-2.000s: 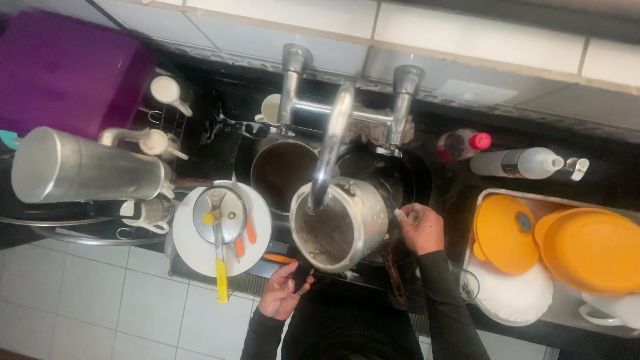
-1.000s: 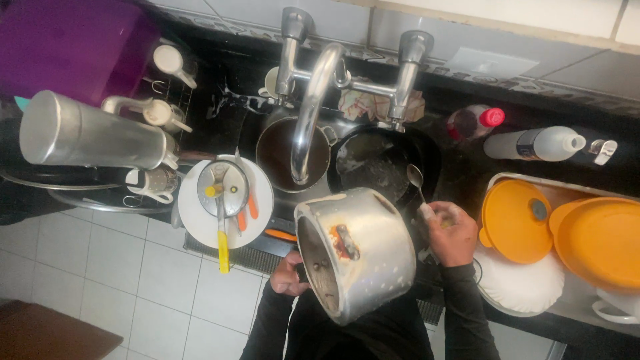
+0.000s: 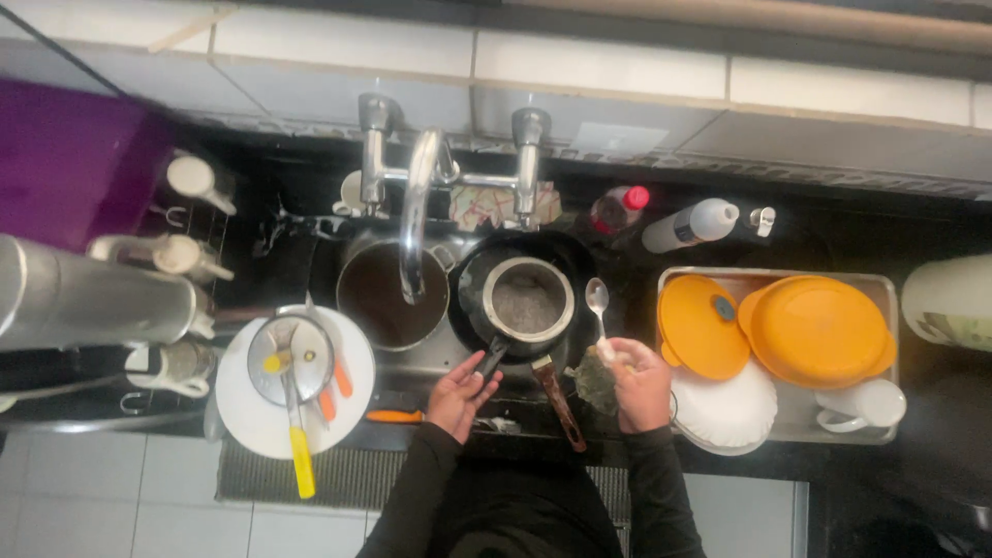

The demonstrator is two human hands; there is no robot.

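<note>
My left hand (image 3: 459,394) is at the black handle (image 3: 491,358) of a metal pot, its fingers loosely around the handle's end. The pot's round silver rim (image 3: 488,298) shows above a black pan (image 3: 469,267) in the sink, with a greyish inside. A metal spoon (image 3: 597,298) is in my right hand (image 3: 645,385), bowl pointing away from me, beside a greenish cloth or sponge (image 3: 595,381). Left of the pot, a larger pot with brown liquid (image 3: 380,298) sits under the curved chrome faucet (image 3: 418,209).
A white plate (image 3: 236,418) at left bears a glass lid and yellow- and orange-handled cutlery. Mugs hang on a rack farther left. At right, a metal tray (image 3: 783,430) holds orange lidded containers and a white mug; bottles (image 3: 690,225) stand behind. A brown-handled utensil (image 3: 559,407) lies at the front.
The metal pot, held tilted near my body one second ago, is now farther from me, over the black pan. Both hands have kept to their sides, the spoon still in my right.
</note>
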